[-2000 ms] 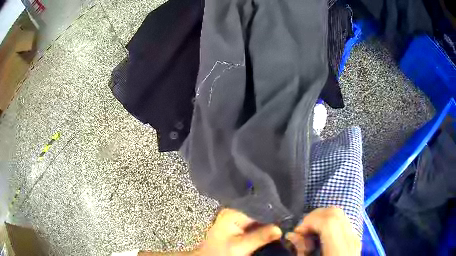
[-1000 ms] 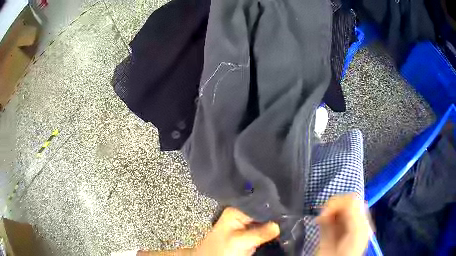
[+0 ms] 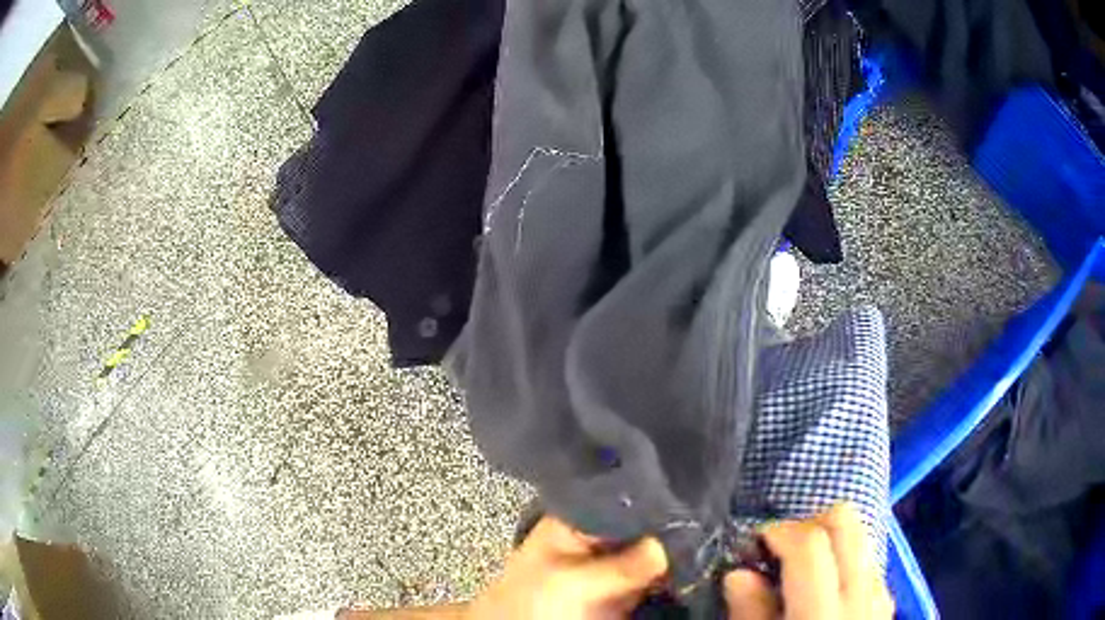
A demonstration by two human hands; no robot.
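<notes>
The grey garment (image 3: 679, 267) hangs away from me in two long folds, with a thin white thread line (image 3: 533, 153) on its upper left part. My left hand (image 3: 576, 575) pinches its dark bunched near end. My right hand (image 3: 818, 563) is on the same edge just to the right, fingers bent onto the cloth. Loose pale threads (image 3: 688, 526) show between the hands. A small dark blue spot (image 3: 608, 457) lies on the cloth above my left hand. Whether my right hand holds a small tool cannot be told.
A black jacket (image 3: 400, 182) with round buttons lies under and left of the grey garment. Blue-checked cloth (image 3: 824, 424) is beside my right hand. A blue crate (image 3: 1012, 388) with dark clothes stands right. Cardboard (image 3: 43, 158) is at the left edge, above speckled floor (image 3: 230, 363).
My right hand was pulled away right and blurred one second ago; it is now back at the garment's edge beside my left hand. More loose threads show there than two seconds ago.
</notes>
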